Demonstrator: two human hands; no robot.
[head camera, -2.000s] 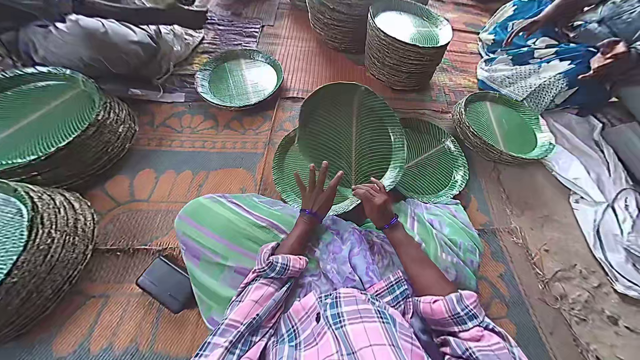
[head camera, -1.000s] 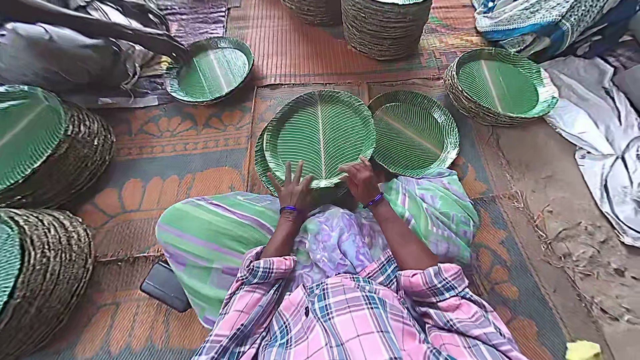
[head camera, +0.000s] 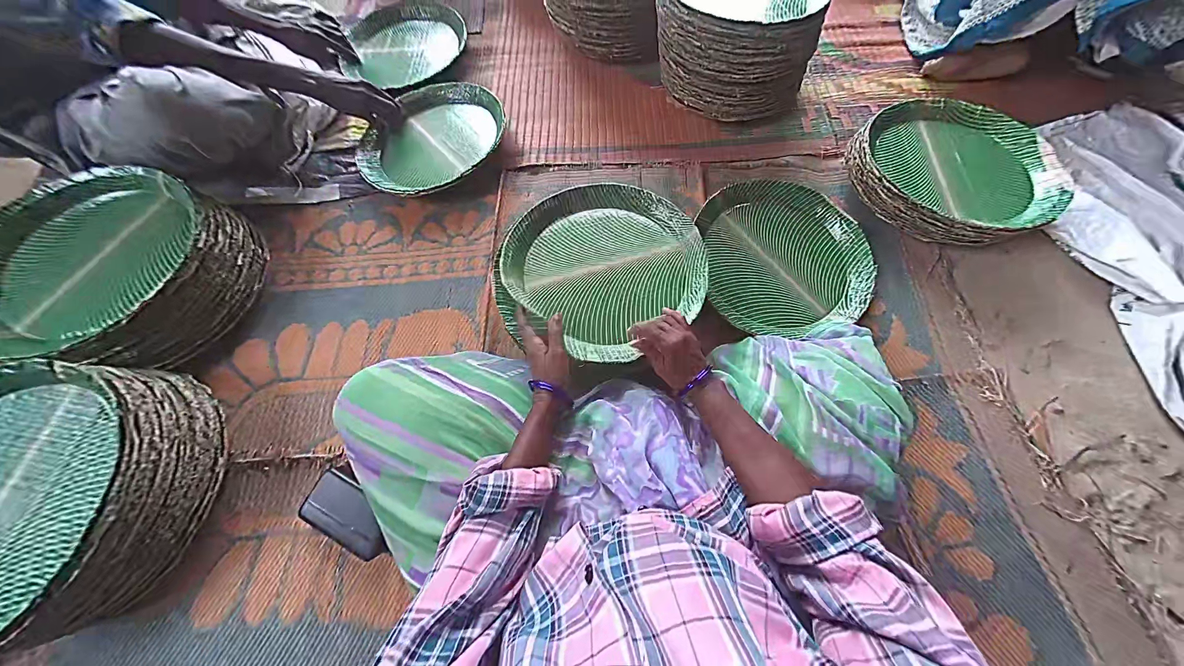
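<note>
A round green leaf-patterned plate (head camera: 601, 268) lies in front of me, over at least one more green plate whose edge shows at its left. My left hand (head camera: 546, 351) is at the plate's near rim, with fingers on the rim. With bent fingers, my right hand (head camera: 668, 347) pinches the near right rim; a small pale piece, too unclear to name, shows at its fingertips. Touching on the right is another green plate (head camera: 782, 259), tilted against my knee. Both wrists wear purple bangles.
Tall stacks of green plates stand at left (head camera: 222, 277), lower left (head camera: 171, 481) and far back (head camera: 731, 60). A lower stack (head camera: 953, 176) is at right. Another person's hand (head camera: 375, 102) touches a plate (head camera: 435, 139) at upper left. A black phone-like object (head camera: 342, 513) lies by my left knee.
The plate at my hands has turned: its pale midrib ran away from me and now runs nearly crosswise. At upper left, two plates show where one showed before.
</note>
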